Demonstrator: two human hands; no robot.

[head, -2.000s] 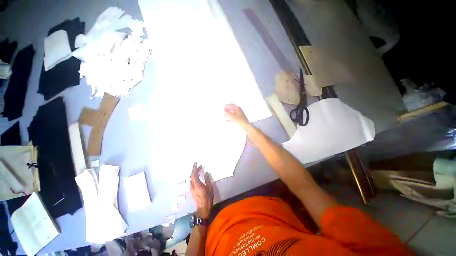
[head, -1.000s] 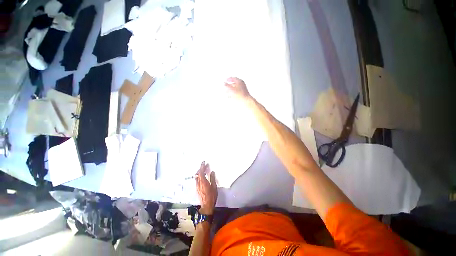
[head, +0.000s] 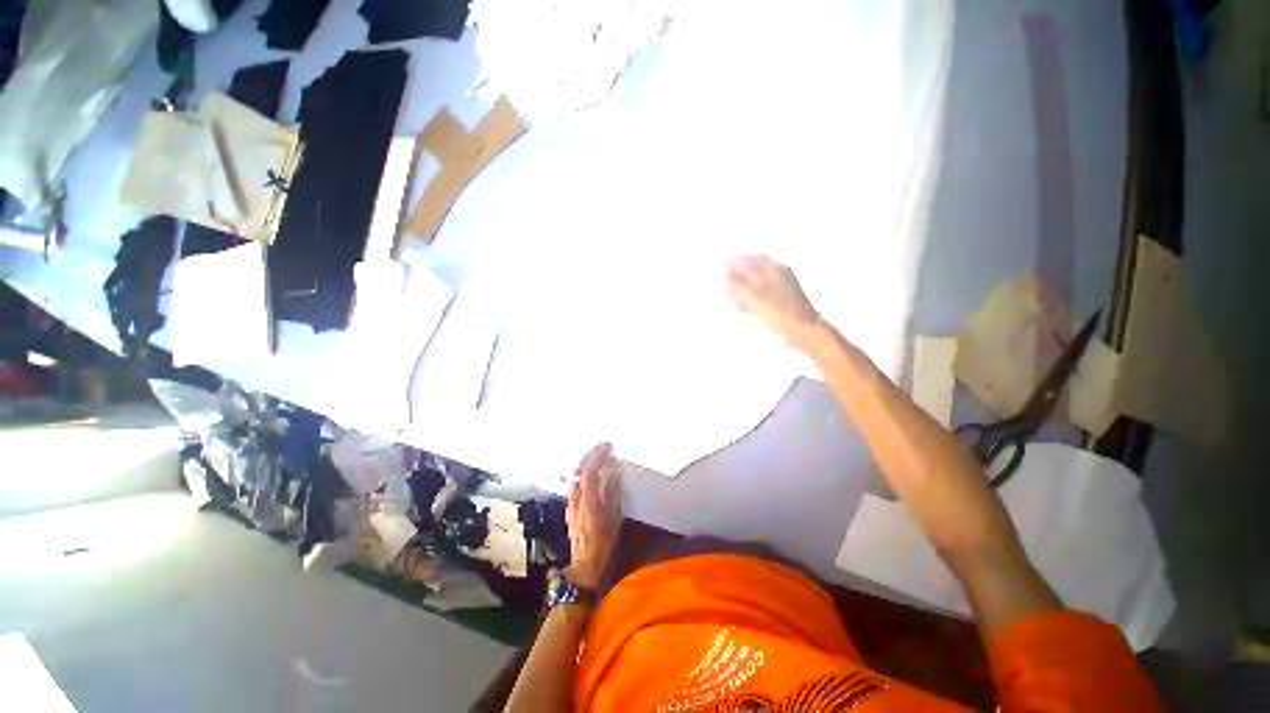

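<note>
The white fabric (head: 669, 265) lies flat across the middle of the table, glaring, with a curved notch on its near edge. My right hand (head: 770, 295) is on the fabric, fingers drawn together; glare hides whether it holds anything. My left hand (head: 596, 504) is at the near table edge, by the fabric's corner, with its fingers extended; glare hides its fingertips' contact. The tailor's shears (head: 1038, 404) lie to the right of the fabric, apart from both hands, over tan card patterns (head: 1010, 348) and a white rounded panel (head: 1072, 529).
A brown angled pattern (head: 460, 165), black cut pieces (head: 334, 181) and a cream tied bundle (head: 209, 165) lie left. A white scrap pile (head: 564, 49) is at the top. A dark metal rail (head: 1153, 153) runs along the right. Mixed scraps (head: 404, 515) hang below the front edge.
The view has shifted, so the table things sit differently in the frame. My left hand has come back to the table's near edge. My right hand remains on the fabric. The shears remain on the patterns.
</note>
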